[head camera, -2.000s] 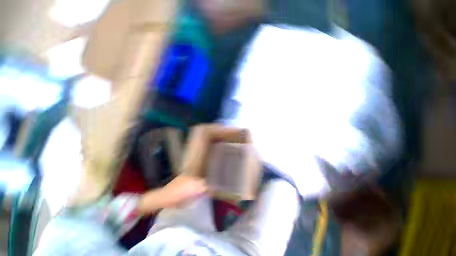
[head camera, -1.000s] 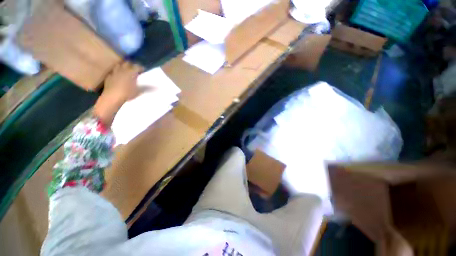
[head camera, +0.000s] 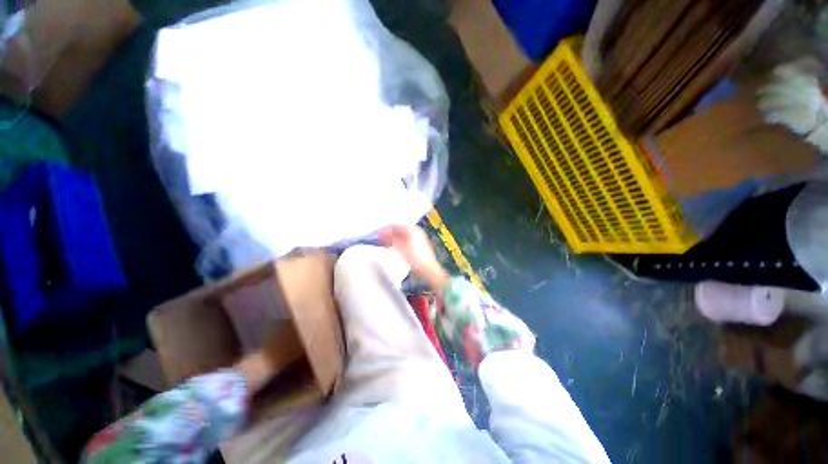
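Observation:
An open brown carton (head camera: 313, 313) is tilted against my left thigh, its opening facing left. My left hand (head camera: 261, 364) is blurred and reaches into the carton's opening; its fingers are hidden. My right hand (head camera: 407, 246) is beyond my right knee, at the near edge of a large clear plastic bag (head camera: 434, 149). Its fingertips are blurred, and I cannot tell if they grip anything. The bag is heaped with bright white flat pieces (head camera: 272, 109), overexposed.
A yellow crate (head camera: 595, 154) with upright flattened cartons (head camera: 672, 59) stands at upper right, a person's white-gloved hand (head camera: 794, 100) beside it. A pinkish-white roll (head camera: 740, 303) lies at right. A blue tote (head camera: 64, 245) is at left. A yellow line (head camera: 457, 246) crosses the dark green floor.
The view has swung right, away from the bench. My left hand has left the white sheets on the bench and is at the carton, which has come from the right onto my lap.

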